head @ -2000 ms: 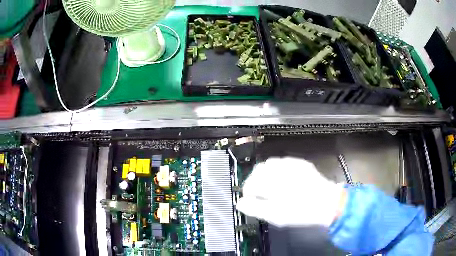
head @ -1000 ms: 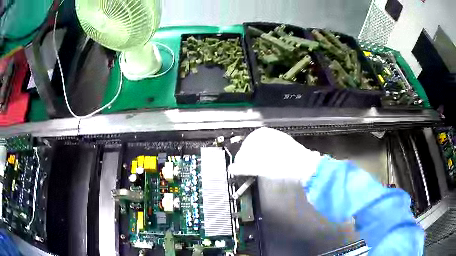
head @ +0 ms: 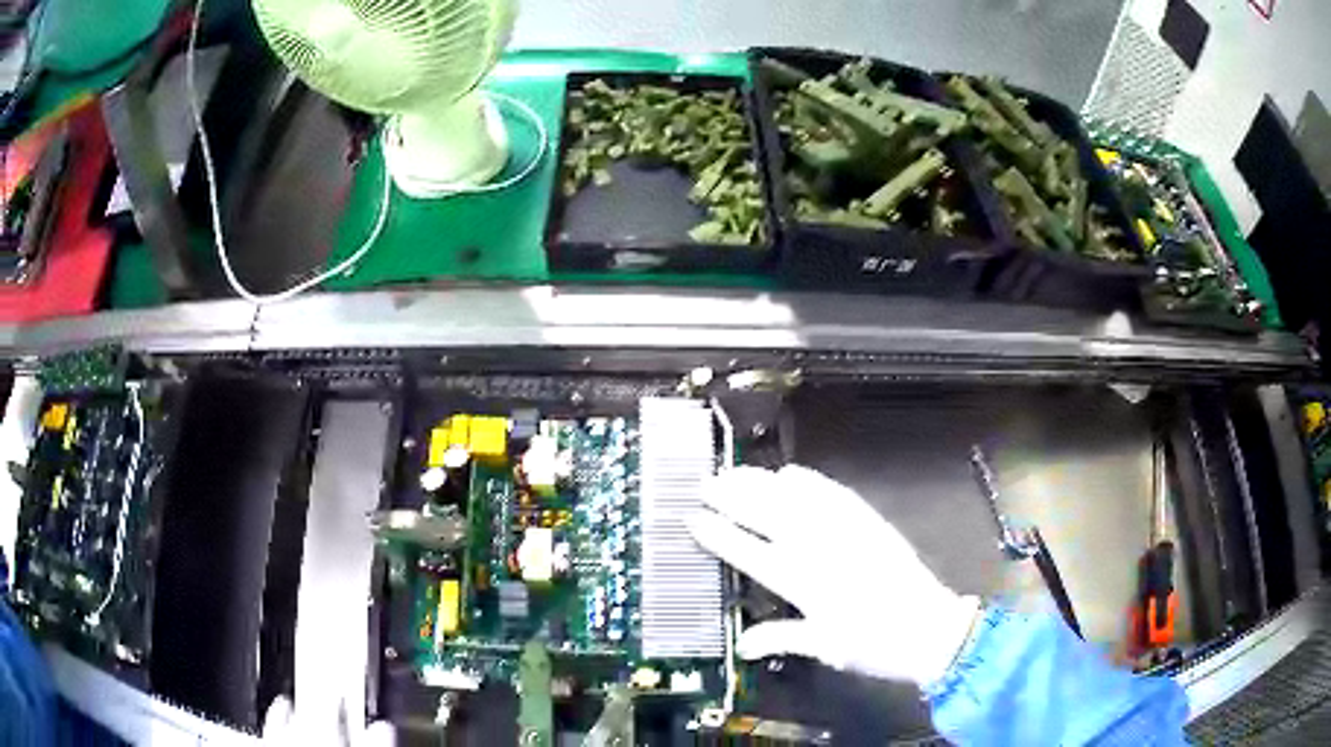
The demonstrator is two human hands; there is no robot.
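Observation:
A green circuit board (head: 577,613) crowded with yellow, white and blue parts lies in a black carrier (head: 511,382) on the conveyor. A silver ribbed metal block (head: 676,569) stands on its right side, with a thin white tube (head: 726,438) beside it. My right hand (head: 825,569), white-gloved, is over the block's right edge, fingers and thumb apart; nothing shows held. My left hand (head: 329,730), white-gloved, shows only fingertips at the bottom edge; its hold is hidden. Olive hold-down pieces (head: 536,693) sit on the board's lower edge, and another (head: 423,528) is at its left.
Black bins with olive pieces (head: 657,260) stand behind the metal rail (head: 511,321), beside a pale green fan (head: 445,146). An orange-handled tool (head: 1156,598) and a slim metal tool (head: 1017,540) lie right. Another board (head: 73,511) and a person's blue sleeve (head: 26,679) are left.
My right hand has moved from the upper right of the board down along its right side, and its fingers have spread. Fingertips of my left hand have come into view at the bottom.

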